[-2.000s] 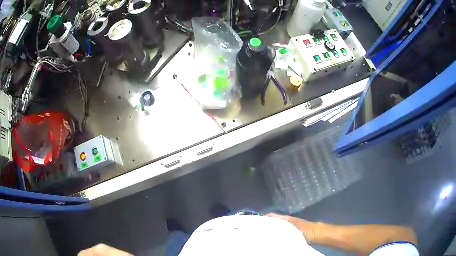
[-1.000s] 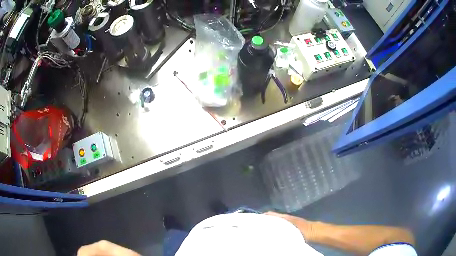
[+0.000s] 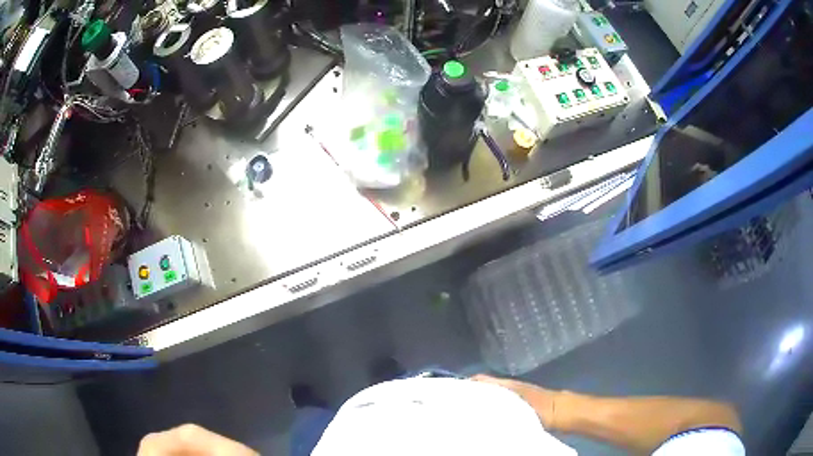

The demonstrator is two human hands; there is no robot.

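My left hand (image 3: 192, 440) shows at the bottom left, cut off by the frame's edge; its fingers cannot be made out. My right hand (image 3: 526, 392) is by my waist, mostly hidden behind my white shirt; only the wrist side shows. On the metal base plate (image 3: 227, 218) nearest me lies a small dark ring or fitting (image 3: 259, 168). A crumpled clear plastic bag (image 3: 385, 116) with bright green pieces stands right of it, beside a dark bottle (image 3: 450, 116) with a green cap. Dark-handled pliers (image 3: 493, 153) lean next to the bottle. Neither hand touches these.
A button control box (image 3: 578, 93) is at the right front, a smaller one (image 3: 167, 270) at the left front, beside a red-edged bag (image 3: 71, 240). Black cylinders (image 3: 214, 67) stand behind. A blue-framed door (image 3: 713, 205) hangs open at right. A ribbed clear tray (image 3: 553, 303) is on the floor.
The view has shifted slightly. My left hand has moved a little to the right; my right arm and the objects on the plate look unchanged.
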